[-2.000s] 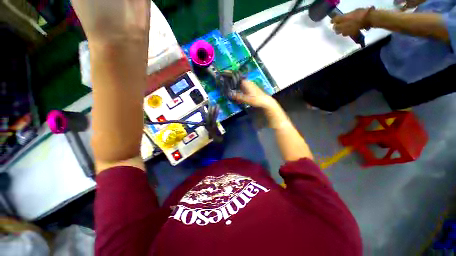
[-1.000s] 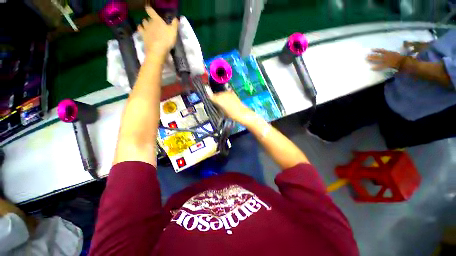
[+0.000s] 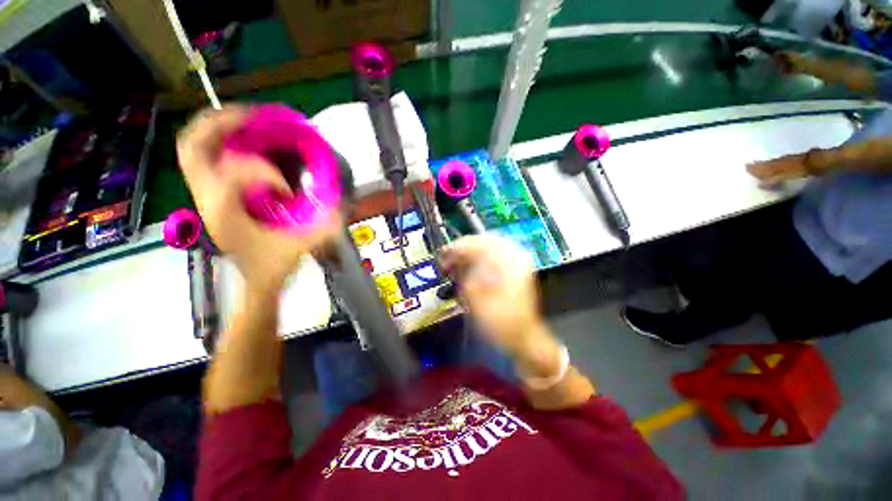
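My left hand (image 3: 230,201) is raised close to the camera and grips a hair dryer (image 3: 367,298) by its magenta-ringed head, the dark handle pointing down toward my chest. My right hand (image 3: 494,284) is blurred over the right edge of the meters; its fingertips are near a cord or plug, and I cannot tell if it holds it. The power meters (image 3: 421,315) are partly hidden by the dryer handle. Another dryer (image 3: 386,132) lies on the white foam rest (image 3: 342,137), its cord running down over the meters. One dryer head (image 3: 457,180) shows on the blue-green sheet (image 3: 502,196).
Further dryers lie on the white bench, one left (image 3: 202,294) and one right (image 3: 608,196). A green conveyor (image 3: 646,78) and a grey post (image 3: 518,83) stand behind. Dark printed packaging (image 3: 88,186) is far left. Another person's hand (image 3: 782,171) rests at right; a red stool (image 3: 768,391) is below.
My left hand has come back from the foam toward the camera with a dryer. The other dryer stays on the foam. My right hand has moved slightly right and down. The view has shifted.
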